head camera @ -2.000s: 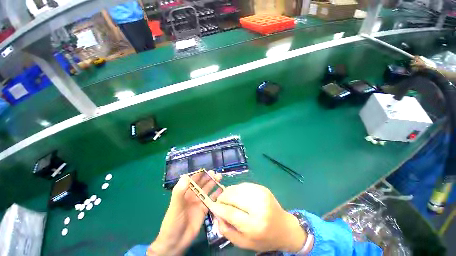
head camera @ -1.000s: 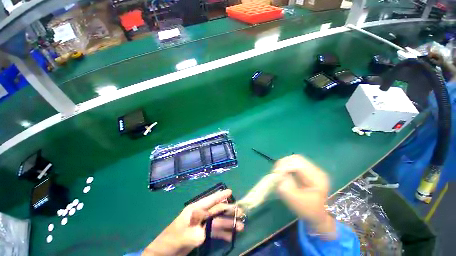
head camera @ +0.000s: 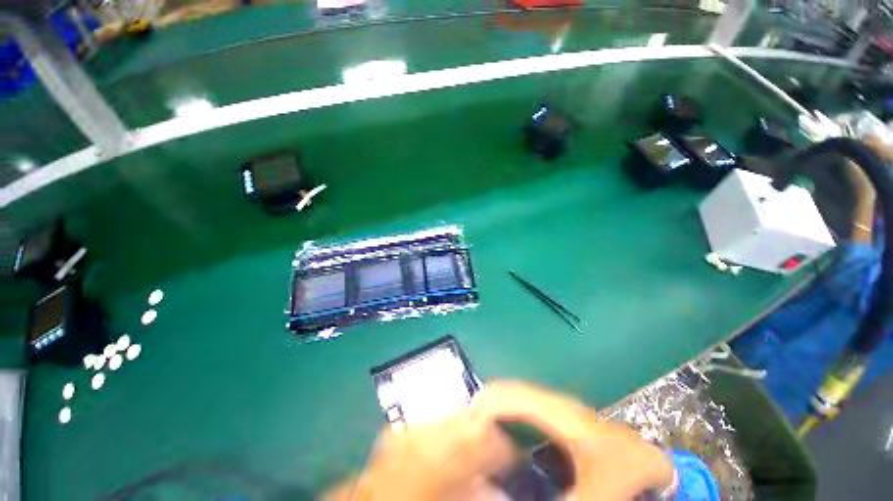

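A black display unit [head camera: 426, 380] with a bright whitish screen lies on the bench, partly covered by my hands. My right hand [head camera: 587, 442] is large and blurred at the bottom centre, its fingers curled around a dark part [head camera: 537, 460] that I cannot make out fully. My left hand [head camera: 416, 460] is blurred beside it, cut off by the lower edge; its grip is hidden. A clear pack of black front panels [head camera: 382, 280] lies beyond the unit. Dark tweezers [head camera: 546, 301] lie to its right.
Black units stand at far left [head camera: 61, 323], upper left [head camera: 276, 180], upper centre [head camera: 547, 131] and upper right [head camera: 658, 157]. White discs [head camera: 116, 350] lie at left. A white box [head camera: 764, 223], black hose [head camera: 869, 186] and film-filled bin [head camera: 783, 440] are right. Another person's sleeve [head camera: 803, 308] shows.
The yellowish strip in my right hand is no longer visible. My hands have come together, large and low in view. The unit's bright screen now shows. The view has tilted down.
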